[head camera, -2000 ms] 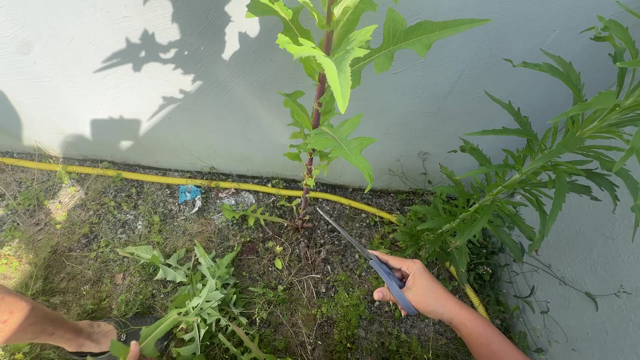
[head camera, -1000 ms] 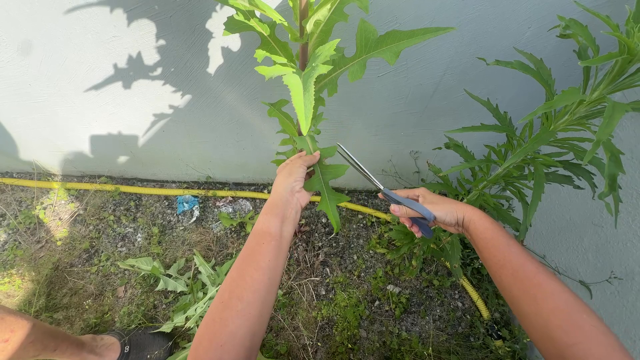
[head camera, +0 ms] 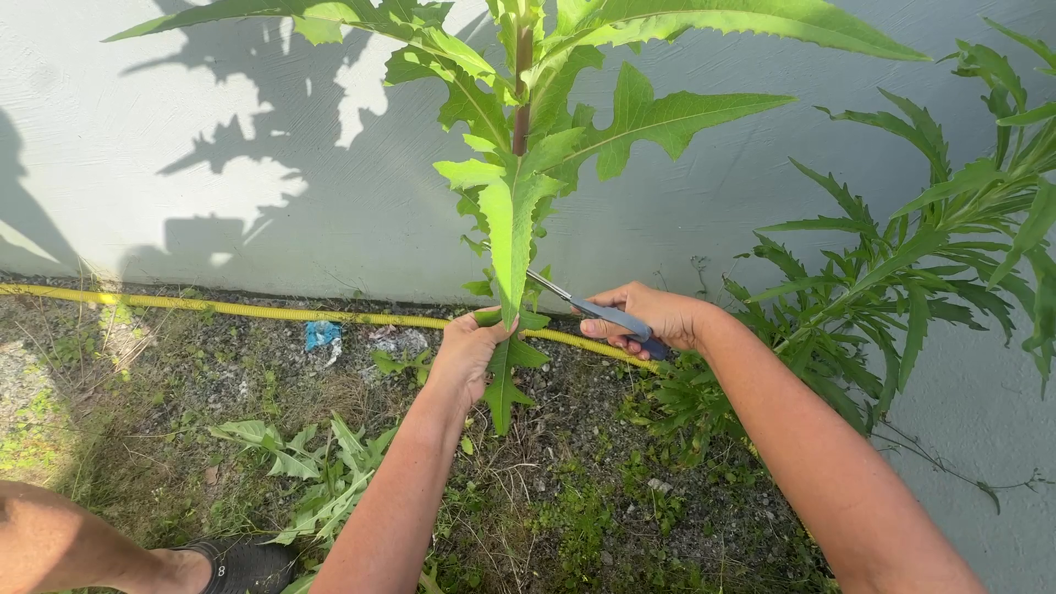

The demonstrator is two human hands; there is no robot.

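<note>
A tall plant with lobed green leaves and a reddish-brown stem (head camera: pixel 521 91) stands before the wall. My left hand (head camera: pixel 470 351) pinches a lobed leaf (head camera: pixel 503 388) low on it, the leaf hanging below my fingers. My right hand (head camera: pixel 639 318) grips the blue handles of a pair of scissors (head camera: pixel 606 313). Their metal blades point up and left, reaching behind a long hanging leaf (head camera: pixel 507 235) just above my left hand. That leaf hides the blade tips, so whether they touch a stalk cannot be told.
A yellow corrugated hose (head camera: pixel 247 310) runs along the foot of the grey wall (head camera: pixel 396 214). Another leafy plant (head camera: pixel 899 256) leans in at the right. Lobed leaves (head camera: pixel 330 470) lie on the weedy ground, near a dark shoe (head camera: pixel 247 569) and blue litter (head camera: pixel 322 334).
My left hand came up from the lower left to the plant and now holds a leaf lower than a second ago. The scissors have moved from beside the plant to behind its hanging leaf.
</note>
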